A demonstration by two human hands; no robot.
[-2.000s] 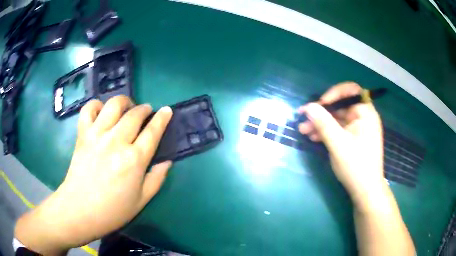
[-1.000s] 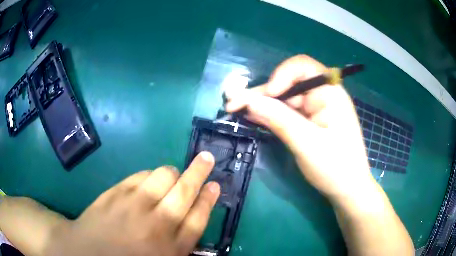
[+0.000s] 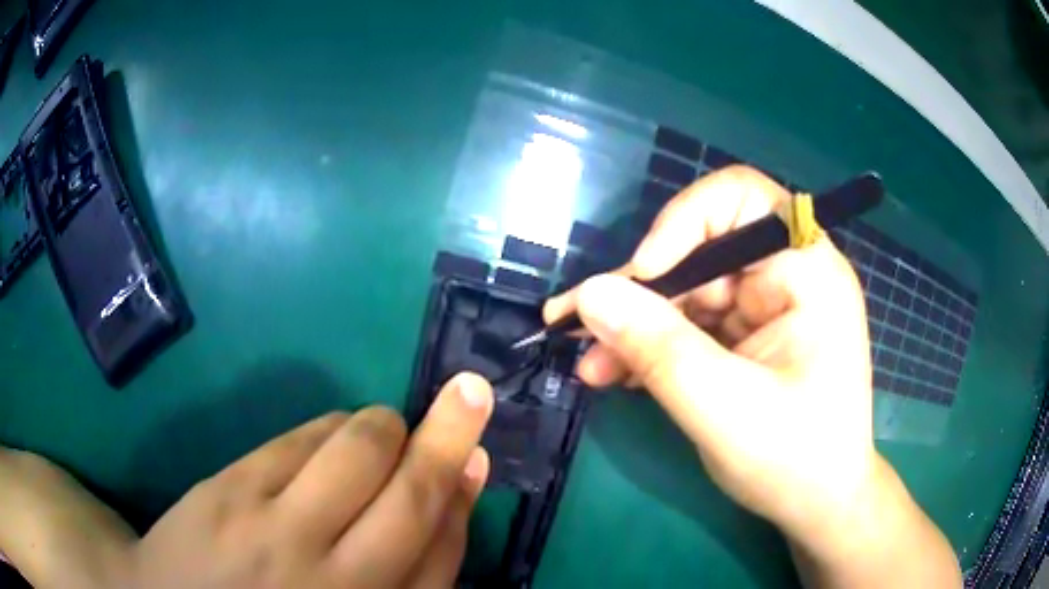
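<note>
A black housing point(image 3: 523, 443) lies inside up on the green mat, its compartment end away from me and its window toward me. My left hand point(image 3: 345, 483) lies flat over its left side, fingertips resting on it; it grips nothing that I can see. My right hand point(image 3: 736, 345) holds black tweezers point(image 3: 725, 255) with a yellow band point(image 3: 804, 219). Their metallic tip is over the housing's compartment; whether a pad is at the tip is unclear. The clear liner sheet point(image 3: 598, 98) with rows of black pads point(image 3: 909, 299) lies behind the housing and under my right hand.
At the left, a shiny black housing point(image 3: 109, 288) lies across another frame point(image 3: 17, 224), cut by the picture's edge. More black housings point(image 3: 52, 23) show at the top left. A white strip point(image 3: 920, 86) curves across the upper right.
The housing was turned from sideways to lengthwise and brought to the sheet. My right hand has moved with the tweezers from the pads to the housing's compartment. The view has shifted right.
</note>
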